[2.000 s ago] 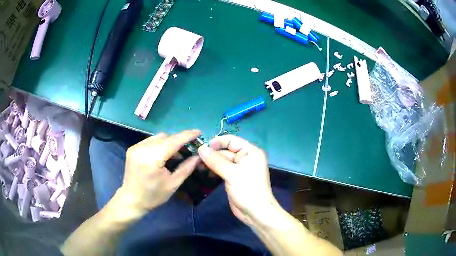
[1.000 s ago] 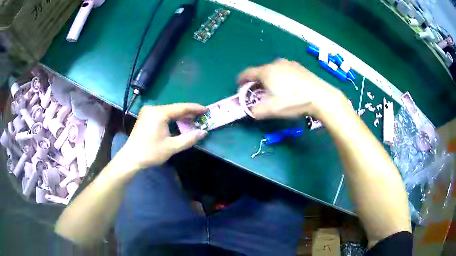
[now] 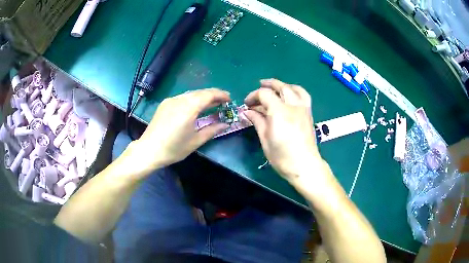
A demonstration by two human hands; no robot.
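My left hand (image 3: 177, 123) holds the small green circuit board (image 3: 229, 114) between thumb and fingertips, over the pale pink fan body (image 3: 208, 121). The fan's handle shows below and beside the board; its round head is hidden by my right hand. My right hand (image 3: 283, 123) has its fingertips together at the board's right edge, at the handle. Whether it pinches a small part cannot be told. The pink handle cover (image 3: 342, 126) lies on the green mat to the right. The battery beside my right hand is hidden; only a thin wire end shows.
A black electric screwdriver (image 3: 172, 46) and a board panel (image 3: 223, 26) lie at the back left. Blue batteries (image 3: 347, 77) lie at the far right, near small pink bits (image 3: 383, 122), another cover (image 3: 400, 137) and a plastic bag (image 3: 429, 174). A bin of pink housings (image 3: 43, 138) stands lower left.
The fan body was picked up from the mat and is now held low between my hands. My right hand moved from the fan's head to the board. The view has shifted.
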